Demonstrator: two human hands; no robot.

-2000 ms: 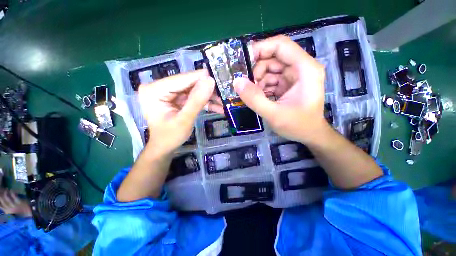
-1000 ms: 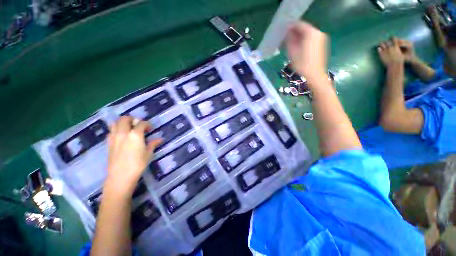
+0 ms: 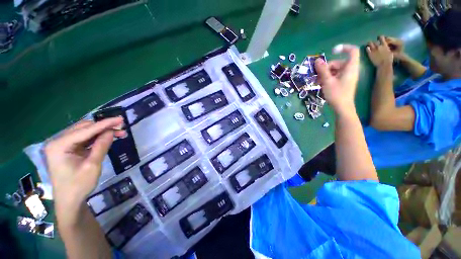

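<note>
My left hand (image 3: 83, 159) pinches a black phone housing (image 3: 122, 152) at its upper part, above the left side of the tray. A small bright spot shows at the fingertips; I cannot tell what it is. My right hand (image 3: 341, 76) is raised over the right edge of a loose heap of board-and-screen assemblies (image 3: 307, 73), thumb and index finger apart, with nothing visible held. The translucent tray (image 3: 159, 126) lies tilted and holds rows of black housings (image 3: 217, 158).
A slanting grey post (image 3: 265, 30) stands behind the tray's top right corner. A partly assembled phone (image 3: 221, 29) lies beyond the tray. A smaller group of assemblies (image 3: 35, 206) lies at left. Another person in blue (image 3: 404, 96) sits at right, hands on the green bench.
The view has swung right since the first frame. My left hand has lifted a housing from the tray. My right hand has changed from a blurred closed shape to spread fingers over the heap.
</note>
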